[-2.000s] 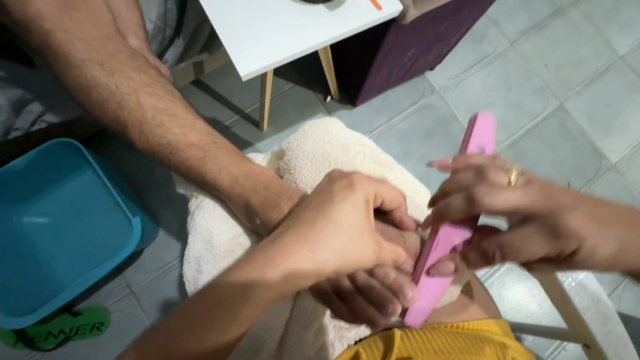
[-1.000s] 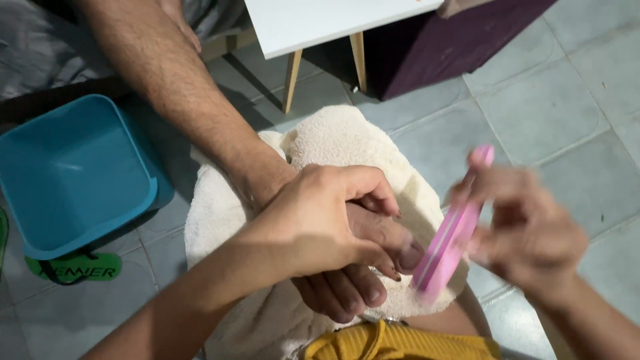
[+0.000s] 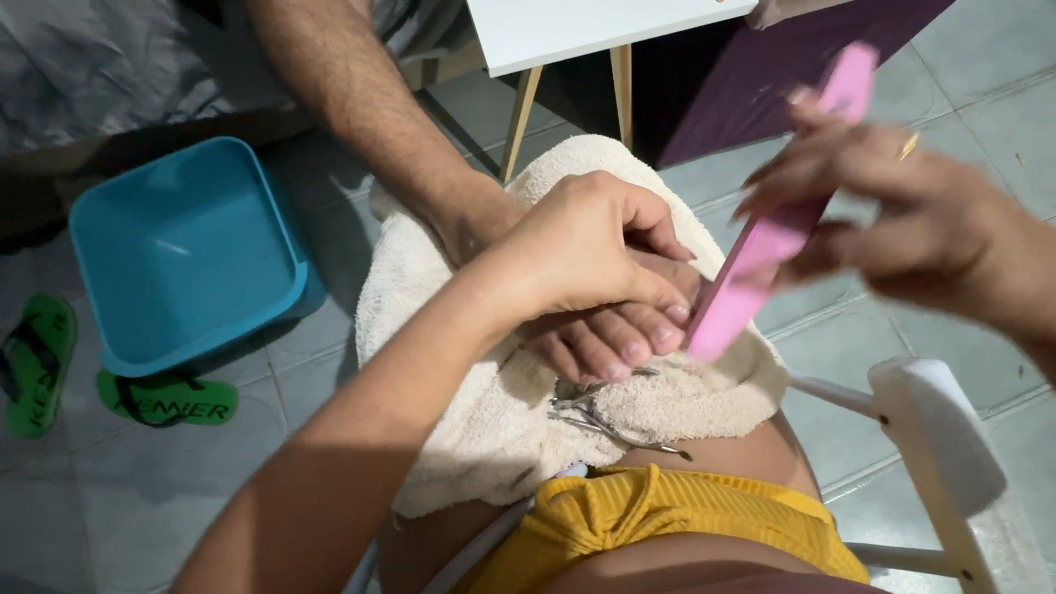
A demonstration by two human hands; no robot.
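Observation:
Another person's foot (image 3: 594, 338) rests on a cream towel (image 3: 437, 363) across my lap, toes pointing to the lower right. My left hand (image 3: 594, 247) grips the front of the foot around the big toe, its fingers over the top. In my right hand (image 3: 874, 198), slightly blurred and wearing a ring, is a pink nail file (image 3: 767, 239), held at a slant. Its lower end lies by the tip of the big toe; contact is not clear. Metal nippers (image 3: 598, 421) and another slim metal tool lie on the towel below the toes, partly hidden.
A teal plastic basin (image 3: 190, 256) stands on the tiled floor at left, beside green flip-flops (image 3: 194, 400). A white table (image 3: 594, 33) with wooden legs is at the top, near a dark purple panel (image 3: 742, 91). A white chair part (image 3: 940, 445) is at lower right.
My right hand has moved the pink file between frames, and it now stands more over the big toe's tip. My left hand keeps its hold on the foot. The metal tools have come into view.

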